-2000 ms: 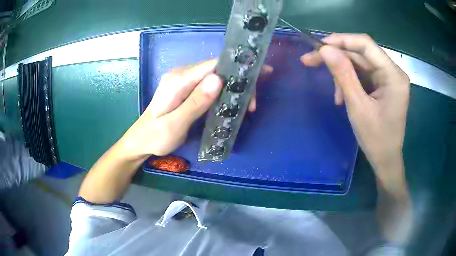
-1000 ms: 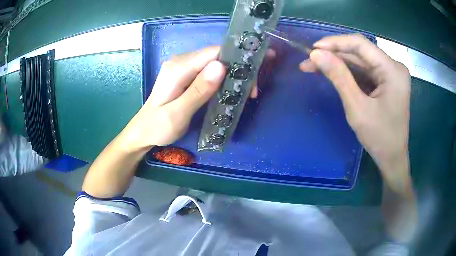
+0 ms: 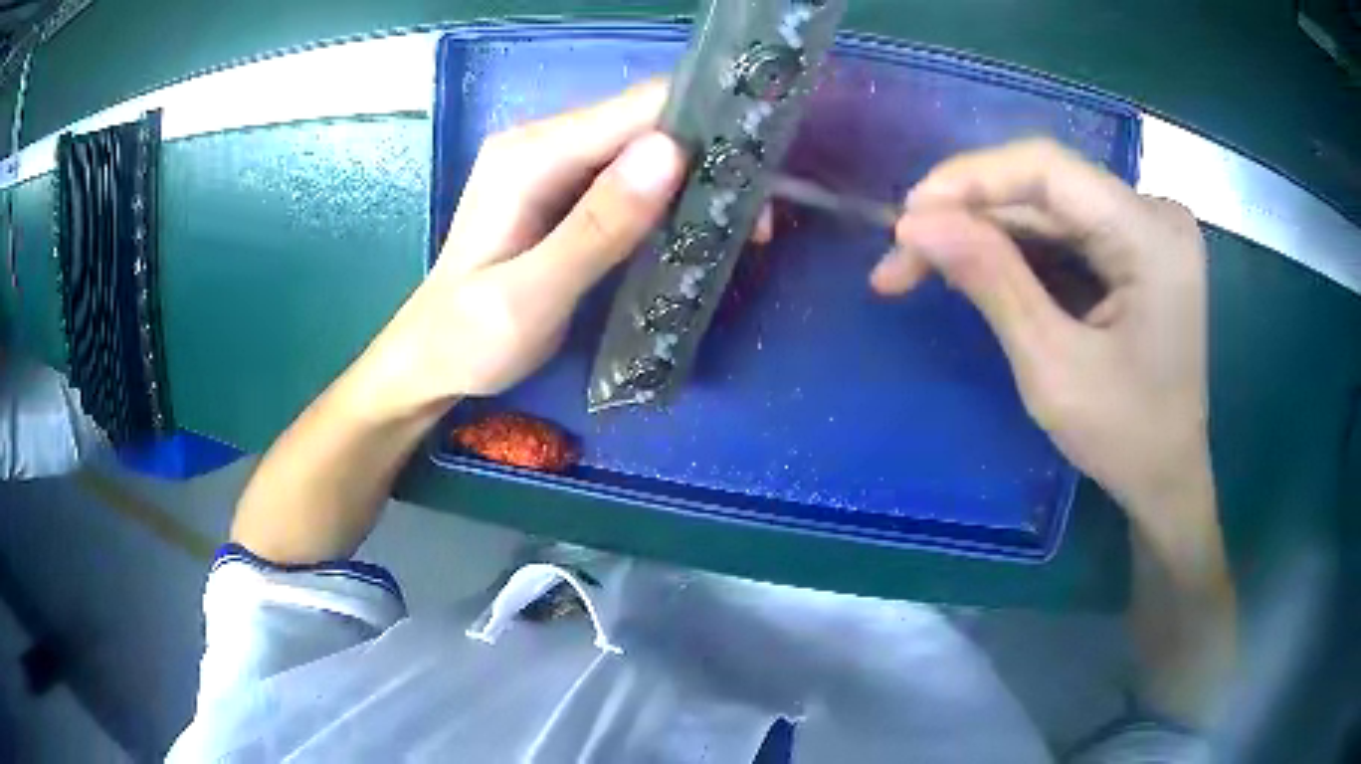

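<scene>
My left hand [image 3: 545, 246] grips the grey strip fixture [image 3: 634, 321] by its left edge, thumb on top, above the blue tray [image 3: 896, 403]. The strip runs up and to the right, and its top end is cut off by the picture's edge. Several dark round components [image 3: 731, 158] sit along it in one row, with small pale bits between them. My right hand [image 3: 1045, 269] holds thin tweezers [image 3: 836, 200] between thumb and fingers. They are blurred, and their tip points left, close to the strip's right edge; contact cannot be told.
An orange-red scrap pile [image 3: 515, 440] lies in the tray's near-left corner. Fine specks dot the tray. A bundle of black strips [image 3: 112, 284] lies on the green mat [image 3: 284, 269] at far left. Another person's pale sleeve [image 3: 42, 421] shows at the left edge. A white band [image 3: 284, 112] crosses the bench.
The tweezers and right fingers have moved down and left along the strip. The view has shifted slightly, so the strip and tray appear higher. My left hand keeps its grip.
</scene>
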